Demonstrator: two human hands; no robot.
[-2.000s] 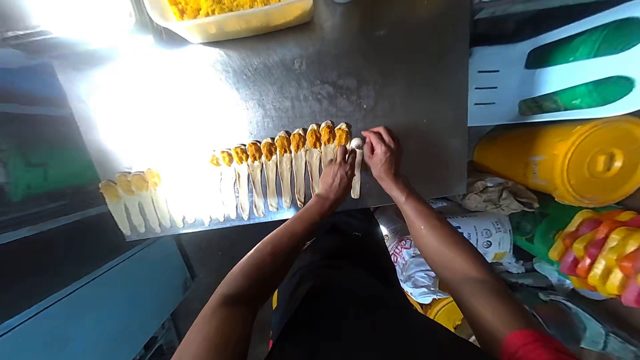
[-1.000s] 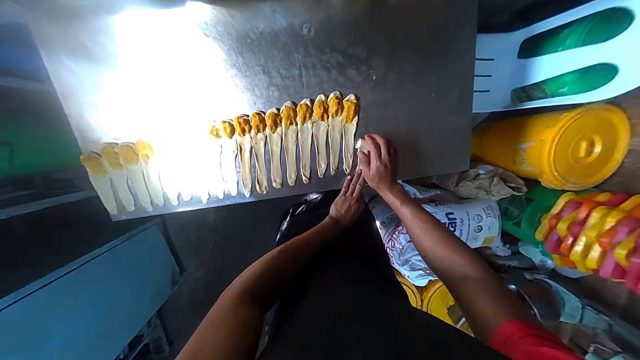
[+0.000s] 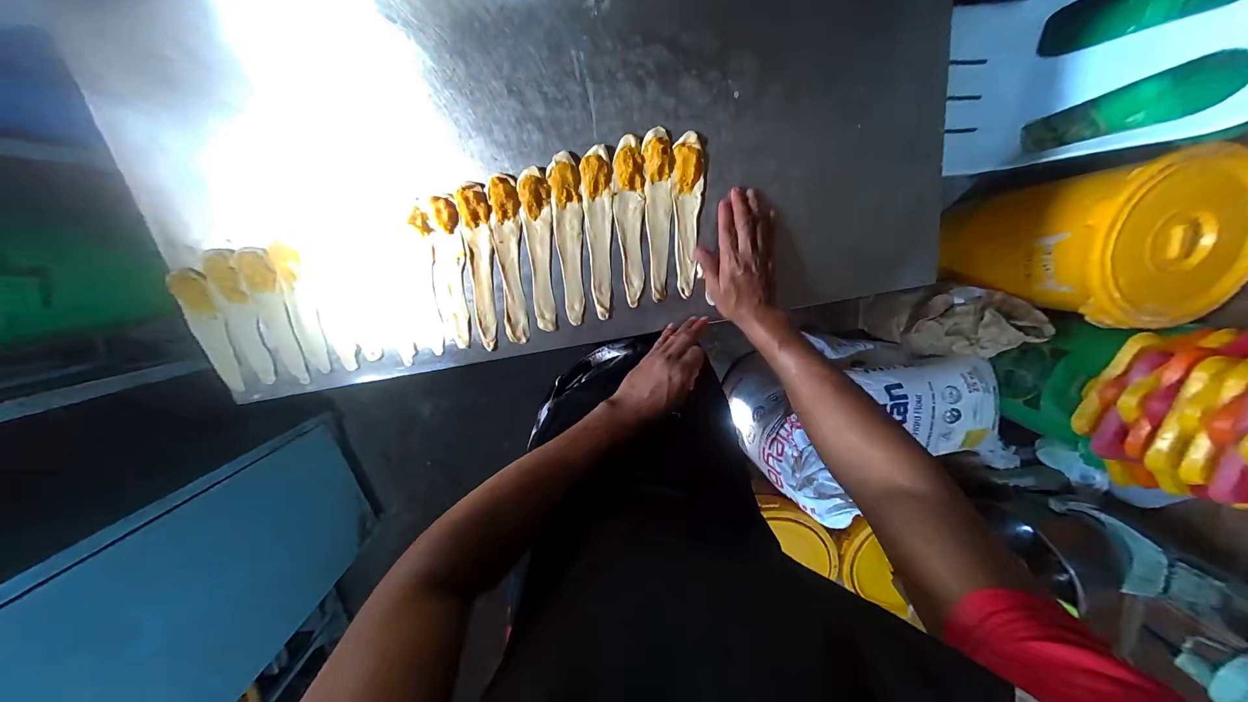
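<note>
Flat, tapering dough strips (image 3: 570,249) lie side by side along the steel table, each with an orange filling (image 3: 596,175) at its far, wider end. More filled strips (image 3: 261,317) lie at the left, partly washed out by glare. My right hand (image 3: 743,244) rests palm down on the table just right of the last strip, fingers stretched and thumb out to the left; whether dough is under the palm is hidden. My left hand (image 3: 665,375) is at the table's near edge, close to my body, with fingers extended and nothing seen in it.
The steel table (image 3: 838,185) has a near edge in front of my body. To its right are a yellow lidded container (image 3: 1053,239), a white slotted plastic piece (image 3: 994,58), crumpled brown paper (image 3: 975,320) and a printed flour sack (image 3: 936,400). A blue panel (image 3: 195,575) stands lower left.
My left hand has drawn back from the strips to the table's near edge. My right hand, which had a small pale piece at its fingertips, now lies flat with fingers stretched.
</note>
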